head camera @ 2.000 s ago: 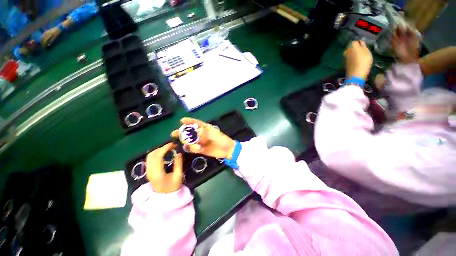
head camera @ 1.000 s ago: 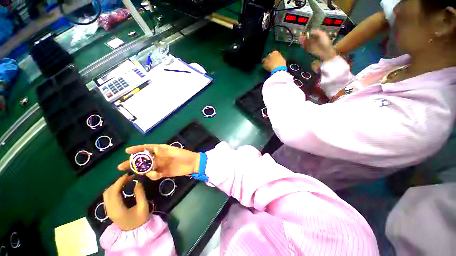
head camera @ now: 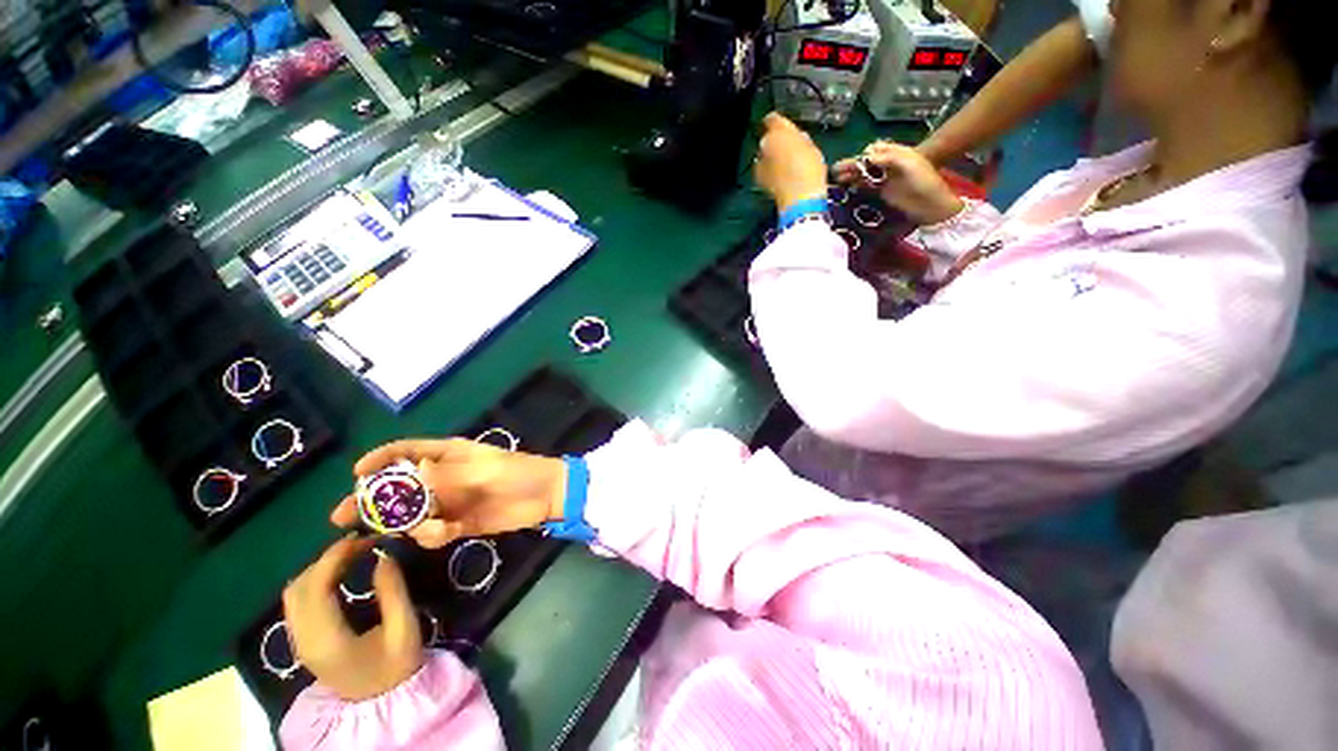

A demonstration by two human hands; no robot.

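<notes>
My right hand (head camera: 492,492), with a blue band at the wrist, holds a round watch head (head camera: 393,503) by its rim, its dark, purplish face turned up. My left hand (head camera: 349,628) is just below it over the black parts tray (head camera: 550,408), with thumb and fingers apart around a watch head in a pocket; whether they touch it cannot be told. More watch heads sit in this tray, one of them (head camera: 474,565) below my right hand. The hands and sleeve hide part of the tray.
Another black tray (head camera: 147,345) with three watch heads lies at left. Behind are a clipboard (head camera: 455,294), calculator (head camera: 326,264) and loose watch head (head camera: 590,335). A yellow slip (head camera: 209,715) lies front left. A neighbour in pink works at right, near power supplies (head camera: 822,66).
The view has swung right, so the bench things sit further left. My right hand still holds the watch head; its face now looks more purple. The neighbour's hands have moved.
</notes>
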